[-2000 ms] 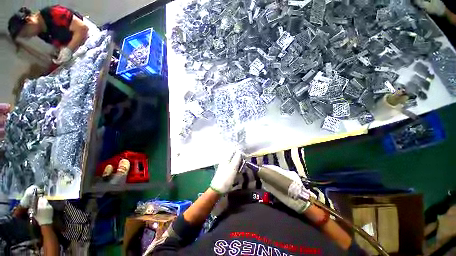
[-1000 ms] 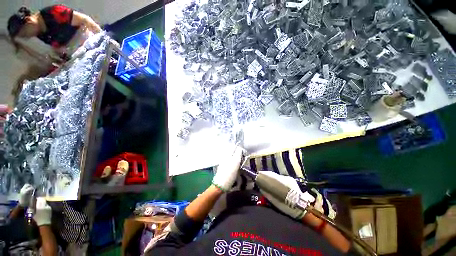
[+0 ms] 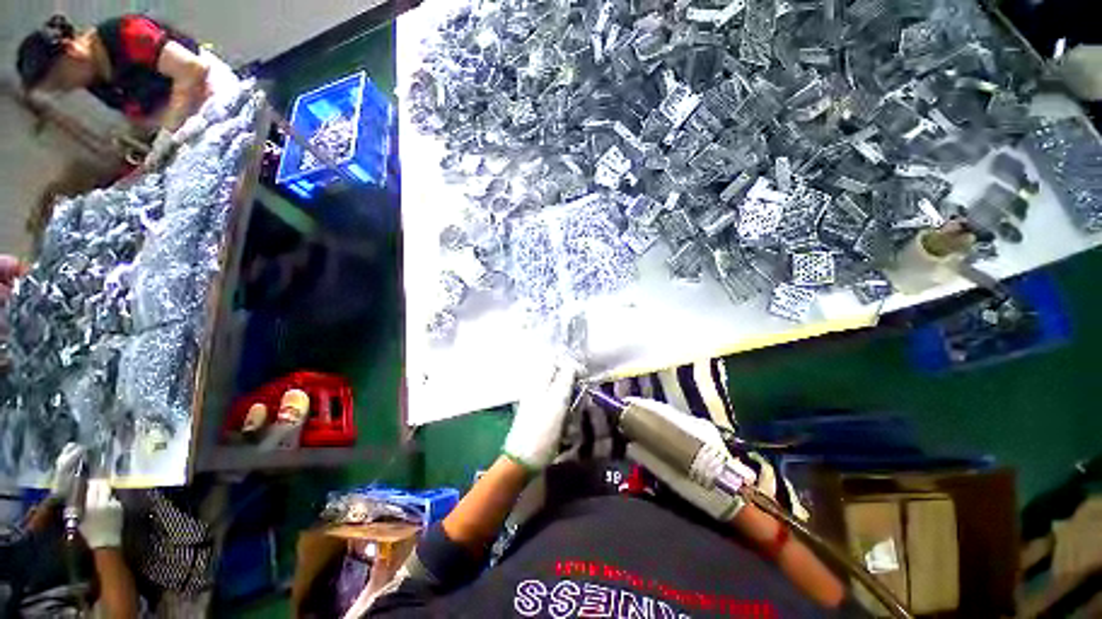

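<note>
My right hand (image 3: 695, 457), in a white glove, is closed around a silver-tan cylindrical hand tool (image 3: 662, 438). Its dark narrow tip points left toward my left hand. My left hand (image 3: 541, 414), gloved in white, is at the table's front edge with its fingers together around a small grey metal part (image 3: 578, 334), only partly visible and blurred. The tool tip is at or very near my left fingertips; contact cannot be told. A large heap of grey metal parts (image 3: 725, 145) covers the table, with a glittery flat patch (image 3: 568, 254) in front of it.
The white table's yellow edge (image 3: 773, 341) runs before me. A tan round object (image 3: 937, 256) sits at right. Blue crates (image 3: 332, 133) stand left and right, cardboard boxes (image 3: 931, 532) at lower right. A hose (image 3: 846, 554) trails right. Another person (image 3: 127, 67) works at the left table (image 3: 212, 314).
My left hand and the tool tip have shifted slightly against each other. The right hand keeps its hold on the tool. The person at upper left has moved their arms.
</note>
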